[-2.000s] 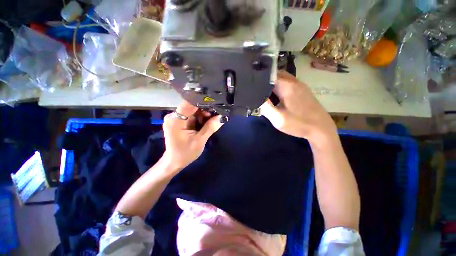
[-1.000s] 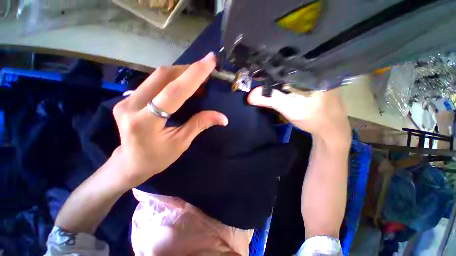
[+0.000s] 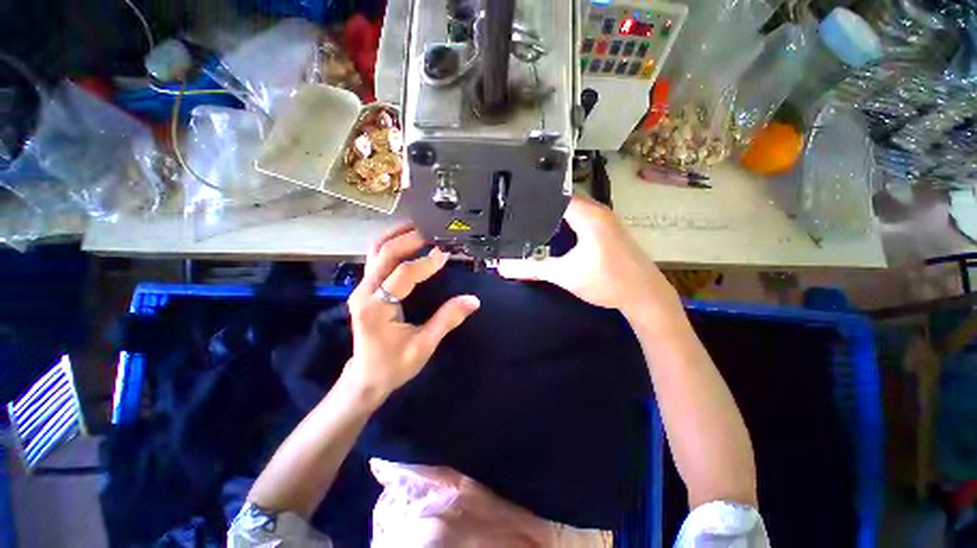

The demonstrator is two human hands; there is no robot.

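The button-sewing machine head (image 3: 487, 161) stands upright in front of me, with a yellow warning triangle on its face plate. A dark garment (image 3: 514, 375) runs from under the head down over my lap. My left hand (image 3: 402, 321) lies on the garment at the left of the clamp, thumb apart from the fingers. My right hand (image 3: 595, 257) is at the right of the clamp, thumb on the cloth edge, its other fingers partly hidden behind the head. The clamp (image 3: 487, 260) is small and dark; no button can be made out in it.
A white button tray (image 3: 309, 139) with gold-brown buttons is left of the head. A control panel (image 3: 627, 48), reddish snips (image 3: 673, 177), an orange (image 3: 772, 148) and plastic bags are at the right. Blue crates with dark garments stand at left (image 3: 129, 375) and right (image 3: 868, 407).
The view has drawn back from the close, tilted one a second ago. Compared with two seconds ago, my left thumb has moved off the clamp, away from the fingers.
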